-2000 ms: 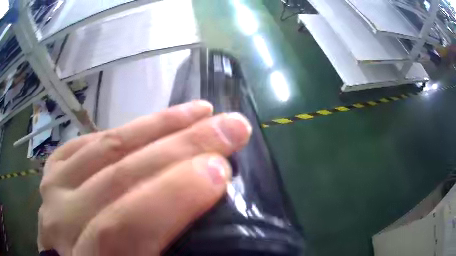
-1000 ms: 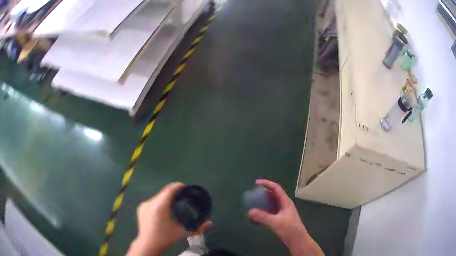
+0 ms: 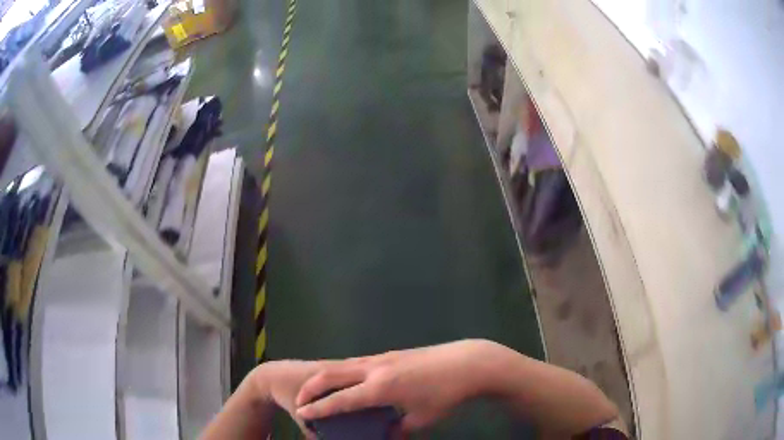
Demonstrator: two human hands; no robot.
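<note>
My left hand (image 3: 277,385) and my right hand (image 3: 391,384) are together at the bottom edge of the view, around a dark bottle (image 3: 357,424). The fingers of my right hand lie across its top, and that forearm comes in from the lower right. My left hand is at its left side, partly hidden by my right hand. Only a dark grey-black part of the bottle shows; the rest is covered or cut off. Whether the grey cap is on it I cannot tell.
Green floor with yellow-black tape (image 3: 268,185) runs ahead. Left are white shelves (image 3: 80,344) with dark cloth and a slanting white post (image 3: 112,210). Right is a long cream cabinet (image 3: 584,112) with cloth inside its open side and blurred bottles (image 3: 741,279) on top.
One second ago my hands were apart, the left with the open black bottle and the right with a round grey cap. They have come together. The view has turned, bringing shelves in at left.
</note>
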